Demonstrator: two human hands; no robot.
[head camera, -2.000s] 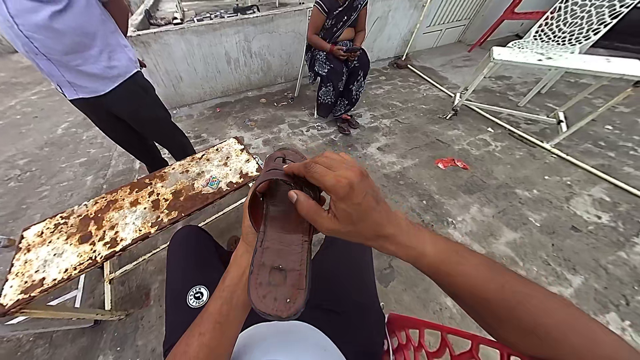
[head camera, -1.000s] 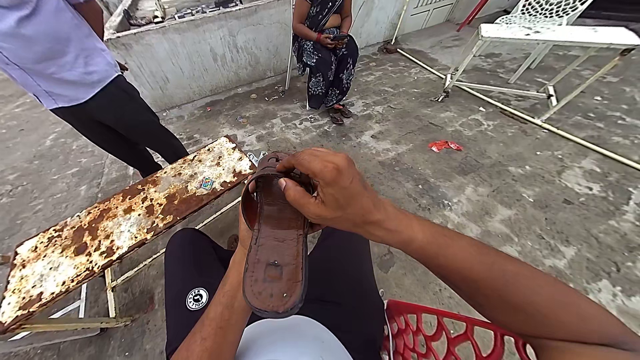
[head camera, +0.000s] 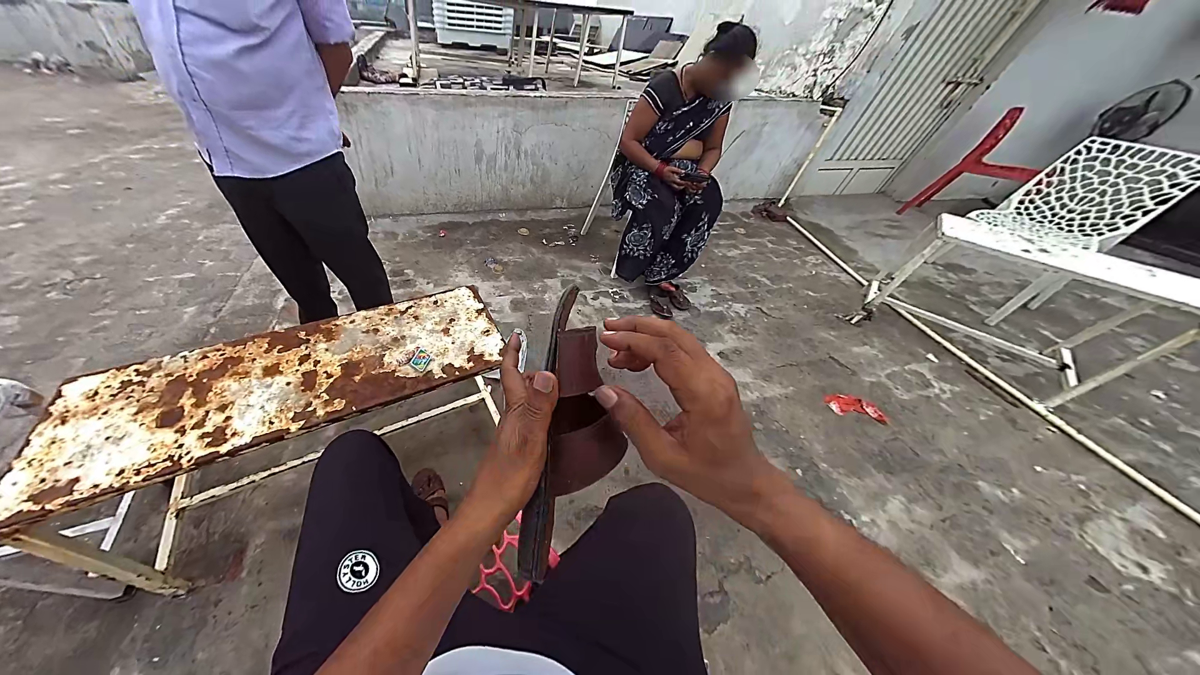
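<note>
A brown leather slide sandal (head camera: 583, 450) is held on edge above my lap, its dark sole turned left and its straps bulging right. My left hand (head camera: 521, 427) grips it from the sole side, thumb near the sole's edge. Beside the straps is my right hand (head camera: 684, 412), thumb and fingers apart; the thumb tip is at the gap between the two straps, and whether it touches them is unclear. A small pale object (head camera: 520, 349), partly hidden, shows behind my left thumb.
A rusty metal bench (head camera: 272, 380) stands at the left, with a person in a light shirt (head camera: 258, 84) behind it. Another person (head camera: 670, 178) sits by the low wall (head camera: 469, 150). At right are a white bench (head camera: 1069, 253), a white chair (head camera: 1106, 192) and a red wrapper (head camera: 855, 408) on the floor.
The sandal has turned from showing its footbed to standing on edge. My right fingers have come away from the footbed and straps and spread apart. The view has tilted up.
</note>
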